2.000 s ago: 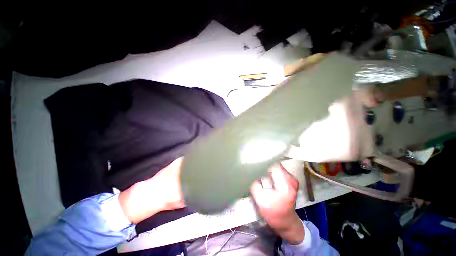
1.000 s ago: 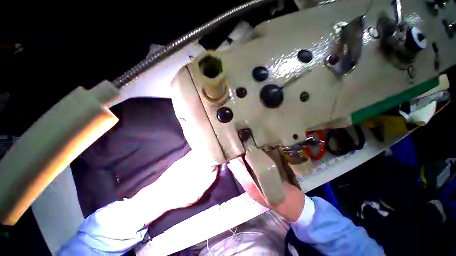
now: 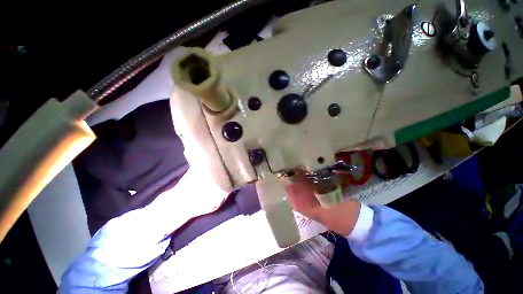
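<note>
The large dark garment panel [image 3: 143, 149] lies on the white table left of and under the cream sewing machine head [image 3: 321, 86]. My left hand [image 3: 200, 186] lies on the panel, washed out by glare, its fingertips hidden behind the head's left end. My right hand [image 3: 321, 207] is behind the pale bar [image 3: 278, 215] at the head's front end. Its fingers reach up under the head and are partly hidden. The needle area cannot be seen. Whether either hand grips the cloth cannot be told.
The glowing lamp shade [image 3: 43, 155] on its ribbed gooseneck [image 3: 166, 49] stands at the left. Red scissor loops [image 3: 360, 167] and black-handled scissors [image 3: 395, 163] lie right of my right hand. A green strip [image 3: 453, 116] runs along the head.
The view has shifted, so the head and lamp sit further left. My right hand has moved a little right, with more of its fingers showing. The pale bar now hangs more upright.
</note>
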